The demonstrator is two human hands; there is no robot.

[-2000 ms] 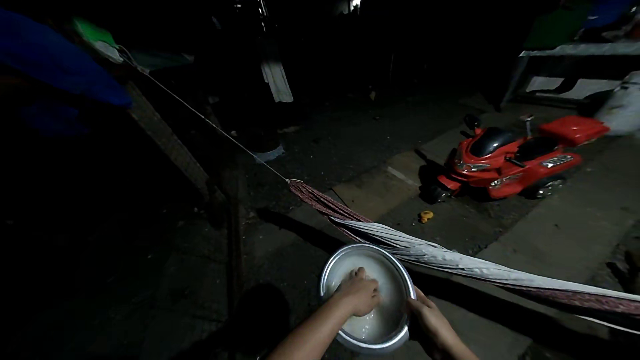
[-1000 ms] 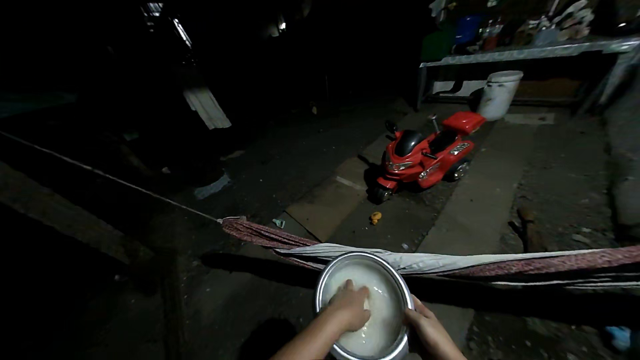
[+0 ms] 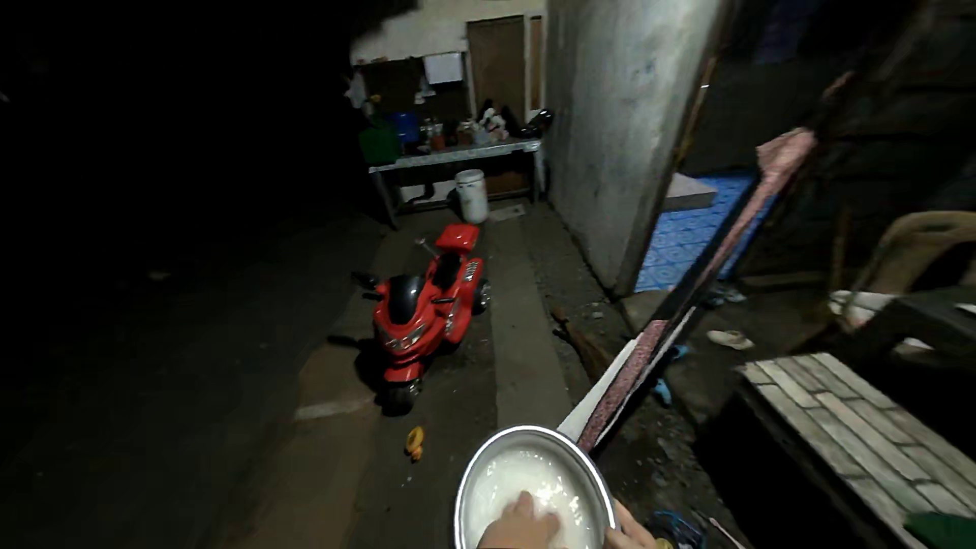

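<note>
At the bottom of the head view is a round metal bowl (image 3: 467,476) with cloudy whitish liquid (image 3: 526,474) in it. My left hand (image 3: 522,528) reaches into the bowl, its fingertips in or at the liquid; whether they hold anything is hidden. The bowl's right rim is gripped by my right hand (image 3: 629,531), which is partly cut off by the frame's edge. Just beyond the bowl, a bunched pink and white cloth hammock (image 3: 627,375) stretches up to the right.
A red toy motorcycle (image 3: 427,309) stands ahead, near a small yellow object (image 3: 414,440). Farther back are a lidded white bucket (image 3: 472,197), a cluttered table (image 3: 457,155) and a concrete wall (image 3: 610,137). A tile-patterned surface (image 3: 862,427) and a plastic chair (image 3: 926,229) are at right.
The view has swung strongly to the right, bringing the wall, doorway and tile-patterned surface into sight. My left hand stays in the bowl and my right hand stays at its rim.
</note>
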